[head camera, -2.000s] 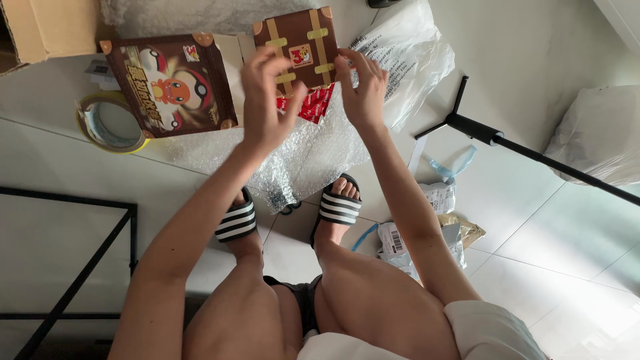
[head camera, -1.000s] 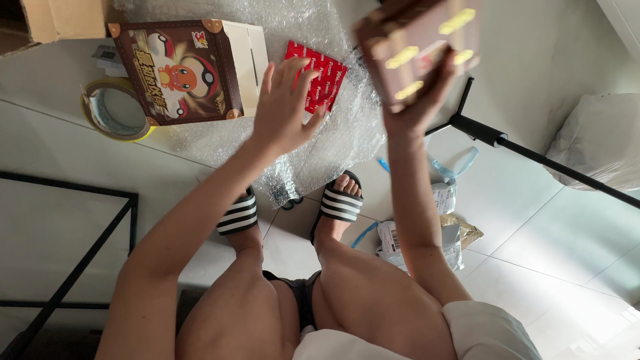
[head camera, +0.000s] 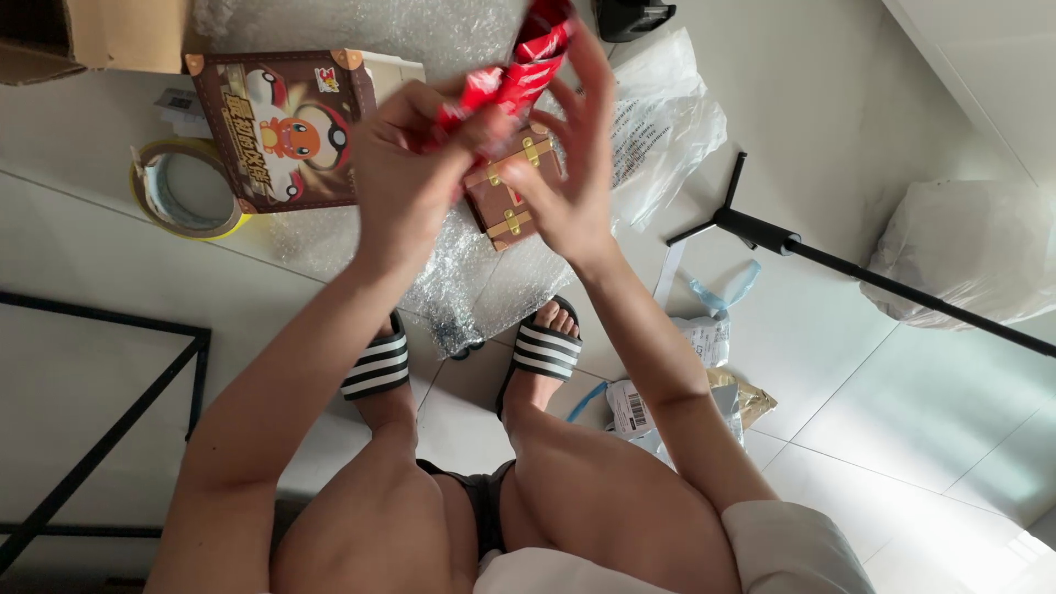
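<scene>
A crinkled red plastic wrapper (head camera: pixel 528 76), blurred by motion, is held up over the bubble wrap. My left hand (head camera: pixel 417 169) is closed on its lower left part. The fingers of my right hand (head camera: pixel 577 165) curve around the right side of the wrapper; whether they grip it is not clear. Below and partly behind my hands lies a small brown box printed like a suitcase (head camera: pixel 503 216) with yellow straps. Left of my left hand is a larger brown printed cardboard box (head camera: pixel 289 136) with an orange cartoon figure.
Bubble wrap (head camera: pixel 470 272) spreads over the tiled floor. A roll of tape (head camera: pixel 194 190) lies left, below an open carton (head camera: pixel 124 37). Right are clear plastic packaging (head camera: pixel 668 124), a black stand (head camera: pixel 759 231), a white bag (head camera: pixel 965 247) and torn packets (head camera: pixel 635 408). A black frame (head camera: pixel 198 346) stands left.
The red wrapper, lying on the bubble wrap one second ago, is now lifted in my left hand. My right hand, which held the suitcase-like box, has let it go; that box now lies below the hands.
</scene>
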